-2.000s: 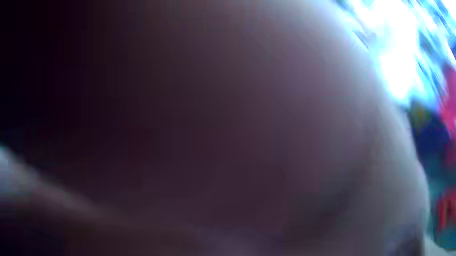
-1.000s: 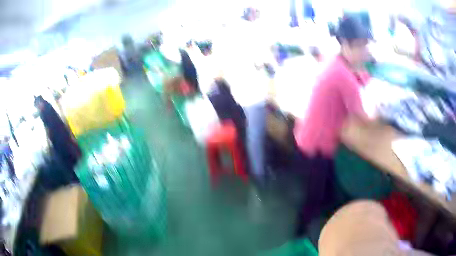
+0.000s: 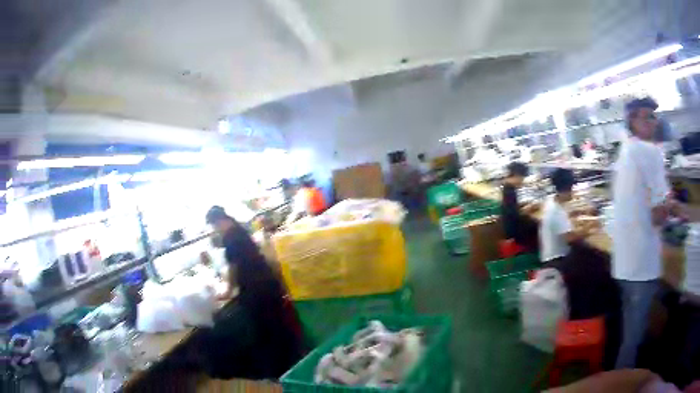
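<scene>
A green plastic crate (image 3: 441, 361) stands at the lower middle, close in front of me. It holds a heap of white parts (image 3: 372, 357), too blurred to tell their exact shape. A skin-toned shape, which seems to be part of my right hand or forearm (image 3: 618, 381), is cut off by the bottom edge at the right. Its fingers do not show. My left hand is out of the picture.
Behind it, a yellow crate (image 3: 341, 261) with pale contents stands on green. A person in dark clothes (image 3: 245, 269) works at the left bench. A person in white (image 3: 638, 207) stands right, near a red stool (image 3: 579, 341) and white bag (image 3: 543, 307). Green floor (image 3: 460, 284) runs between.
The close dark blur of two seconds ago is gone. The view has swung up and left since one second ago; the person in pink is out of view.
</scene>
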